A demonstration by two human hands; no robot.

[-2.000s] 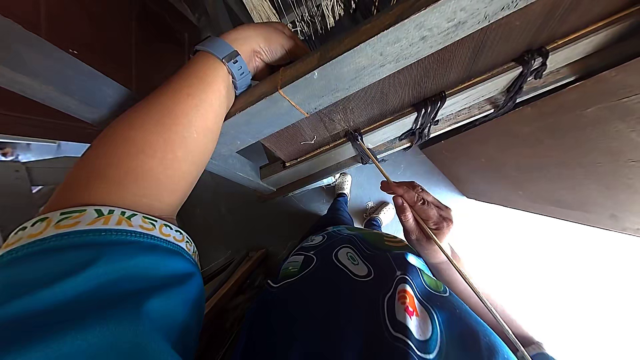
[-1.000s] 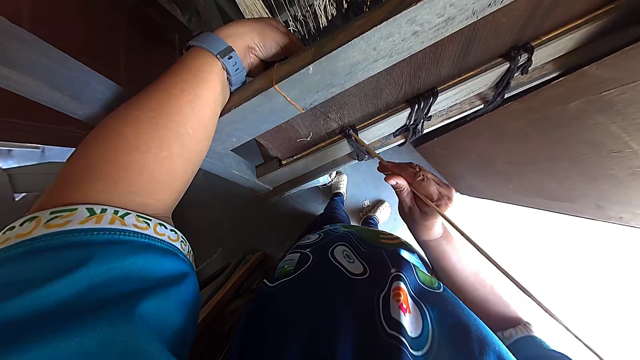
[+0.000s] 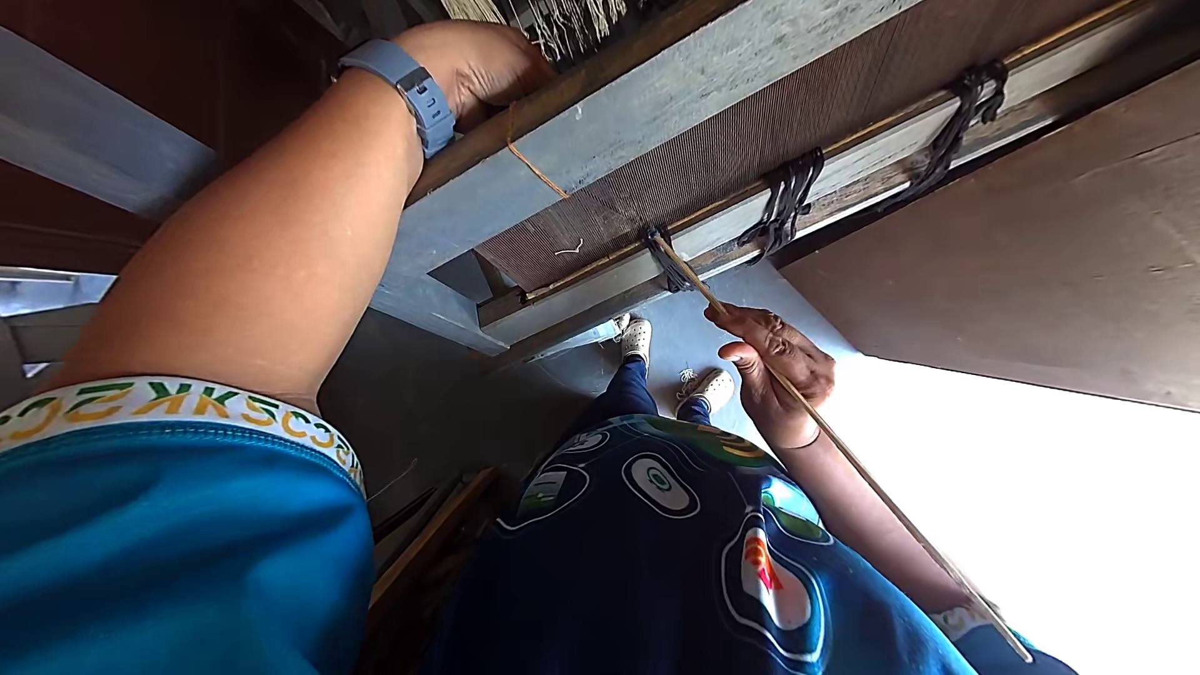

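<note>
My right hand [image 3: 783, 370] grips a thin wooden stick [image 3: 881, 492] between thumb and fingers. The stick's upper end touches a dark cord tie [image 3: 667, 262] around the wooden bar [image 3: 722, 230] below the brown woven cloth [image 3: 647, 183]. My left hand [image 3: 478, 66], with a blue-grey watch strap at the wrist, reaches over the brown edge of a grey-painted loom beam [image 3: 656, 94]. Its fingers are hidden behind that edge, near pale hanging threads [image 3: 572, 23]. More dark cord ties [image 3: 787, 202] wrap the bar farther right. An orange thread [image 3: 536, 169] hangs across the beam.
A large brown board [image 3: 1022, 244] slants along the right side. A grey frame member [image 3: 94, 122] crosses the upper left. Below are my feet in pale clogs [image 3: 636, 339], and wooden pieces [image 3: 436, 534] lie low at centre left. Bright light fills the lower right.
The stick's lower end has swung about in my right hand, while its upper end stays by the same cord tie. My left hand remains over the beam's edge.
</note>
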